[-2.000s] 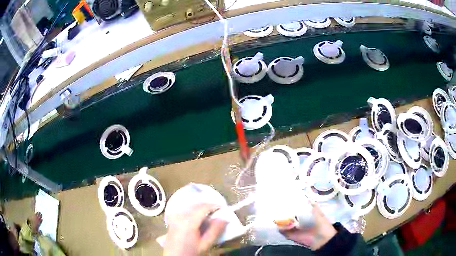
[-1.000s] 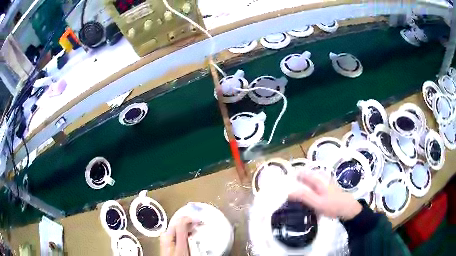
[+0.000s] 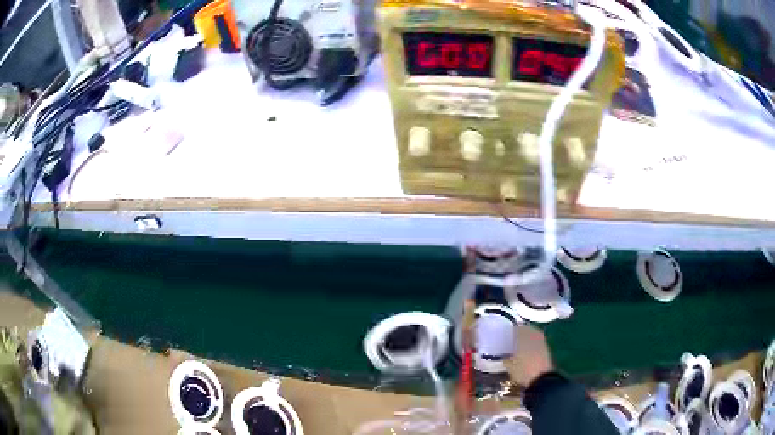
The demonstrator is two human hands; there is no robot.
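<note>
My right hand [image 3: 530, 353] reaches over the belt from the lower right, blurred. It is at the right edge of a white round unit [image 3: 493, 338] with a pale centre and seems to grip its rim; the fingertips are hidden. This unit is just right of the brown stop bar with the red end [image 3: 466, 361]. A white ring unit with a dark centre [image 3: 406, 341] lies on the belt left of the bar, with a blurred pale strand at its right side. My left hand is not in view.
The green conveyor [image 3: 255, 289] carries more units right of the bar. A yellowish power supply [image 3: 501, 110] with red digits stands on the white shelf beyond. A white cable [image 3: 552, 161] hangs in front. Units lie on the tan bench edge [image 3: 136, 374], left and right.
The view has tilted up towards the shelf. My right hand has moved from the large dark-centred unit to a belt unit. A dark-centred unit now lies left of the bar. My left hand has left view.
</note>
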